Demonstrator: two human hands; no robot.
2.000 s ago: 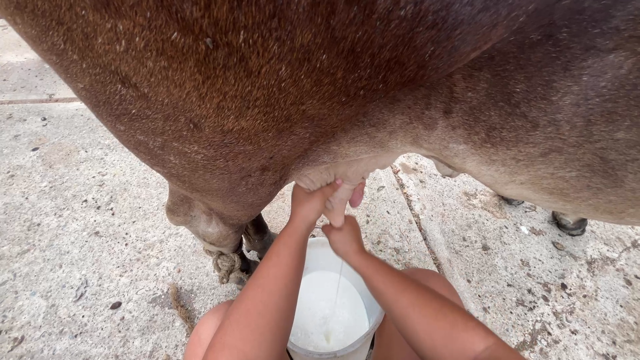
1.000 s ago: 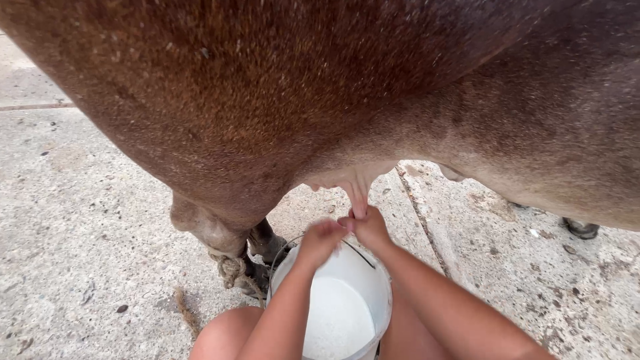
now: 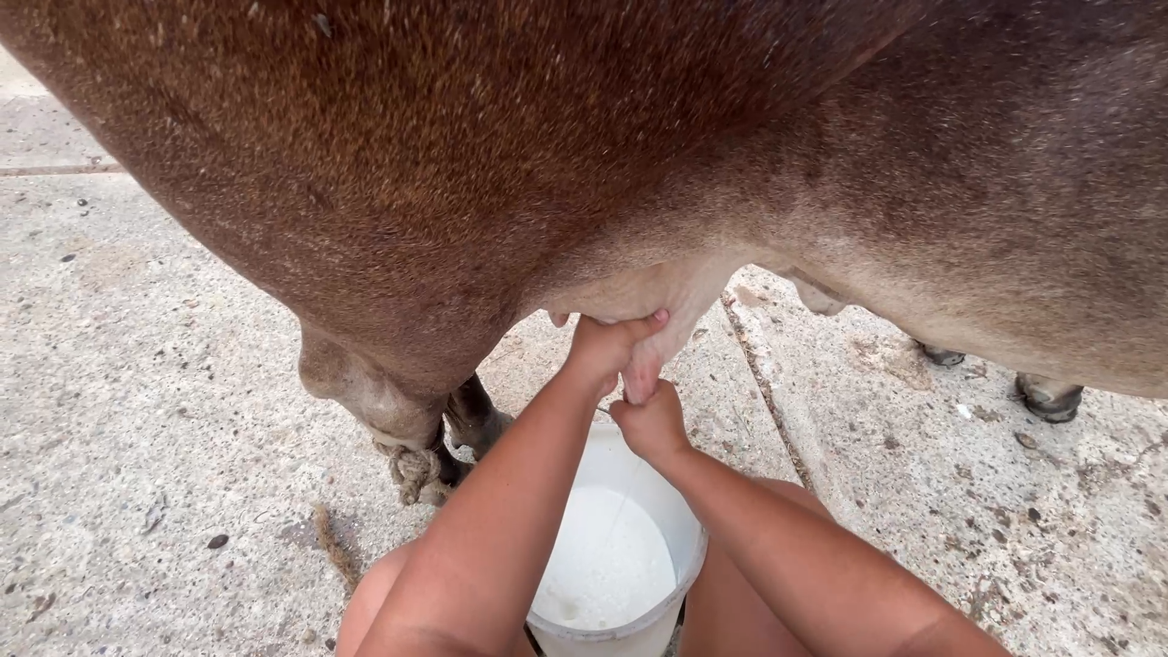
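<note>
A brown cow [image 3: 438, 164] stands across the view, its pale udder [image 3: 630, 287] hanging near the middle. My left hand [image 3: 607, 351] grips the upper part of a teat against the udder, the thumb laid across it. Just below and to the right, my right hand [image 3: 652, 420] is closed around a teat's lower end; a pink part of teat [image 3: 641, 370] shows between the hands. A thin stream of milk runs down into a white plastic bucket [image 3: 689, 547], which stands between my knees with frothy milk [image 3: 607, 557] in it.
Rope [image 3: 415, 470] is tied around the cow's hind legs at the left, and a frayed rope end [image 3: 336, 546] lies on the rough concrete floor [image 3: 182, 401]. Front hooves [image 3: 1049, 397] stand at the right. A seam [image 3: 766, 392] crosses the floor beyond the bucket.
My left hand was lower, beside my right hand over the bucket, one second ago; it has moved up to the udder. The bucket's rim lies farther below the hands than before.
</note>
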